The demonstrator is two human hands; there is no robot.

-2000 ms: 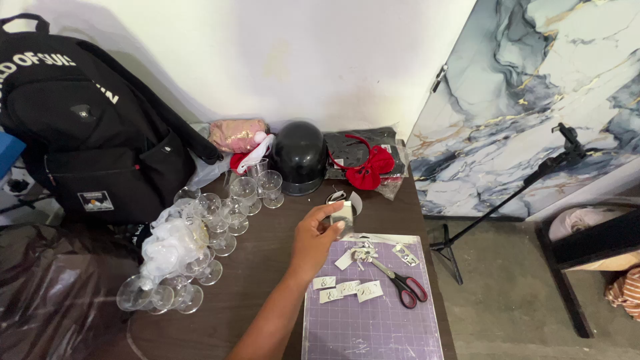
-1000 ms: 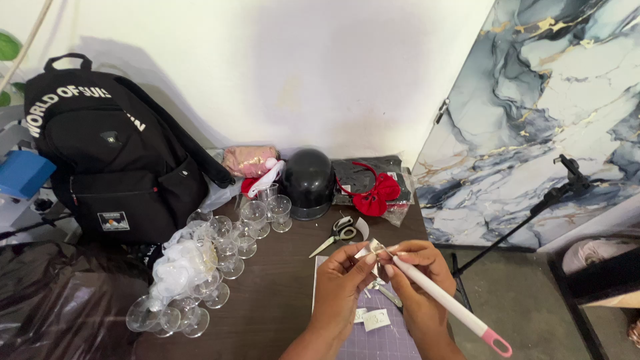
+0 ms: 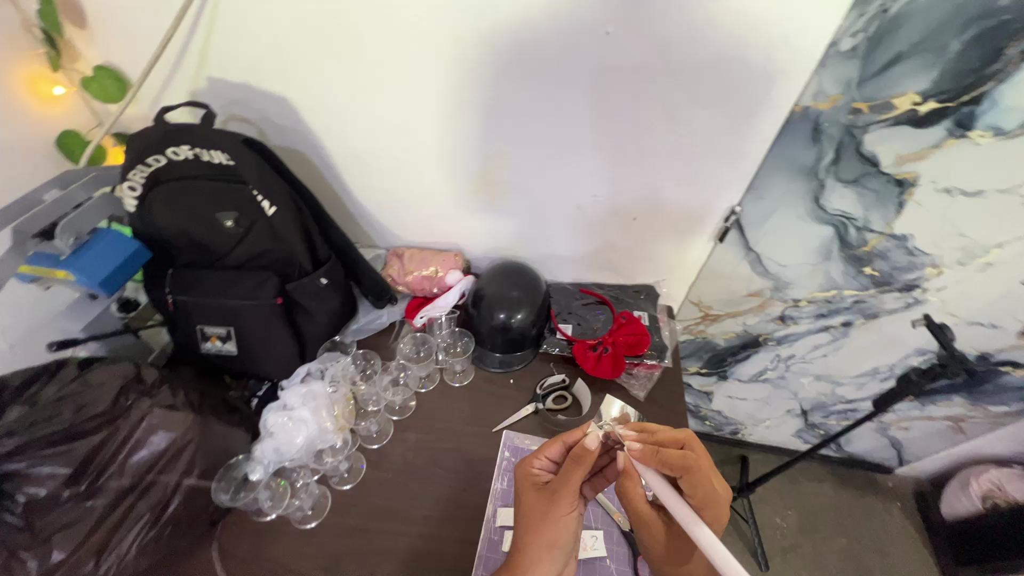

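My left hand (image 3: 560, 472) pinches a small pale piece, too small to name, at the tip of a white tool with a long handle (image 3: 680, 516). My right hand (image 3: 672, 472) grips that tool near its tip, and both hands are close together over a purple cutting mat (image 3: 500, 480). Small white paper pieces with writing (image 3: 592, 545) lie on the mat under my hands. A pair of scissors (image 3: 614, 512) is partly hidden below my right hand. Black-handled scissors (image 3: 544, 396) and a roll of tape (image 3: 572, 406) lie just beyond the mat, near a shiny flat piece (image 3: 618, 410).
Several clear stemmed glasses (image 3: 398, 384) stand or lie at the left with a crumpled white plastic bag (image 3: 300, 420). Behind are a black helmet (image 3: 508, 316), a red bow headband (image 3: 612, 344) and a black backpack (image 3: 232, 256). A tripod stand (image 3: 856, 424) is at the right.
Two seconds ago one hand was over the mat; both hands have since come together above it. The white tool has appeared in them. The view has shifted.
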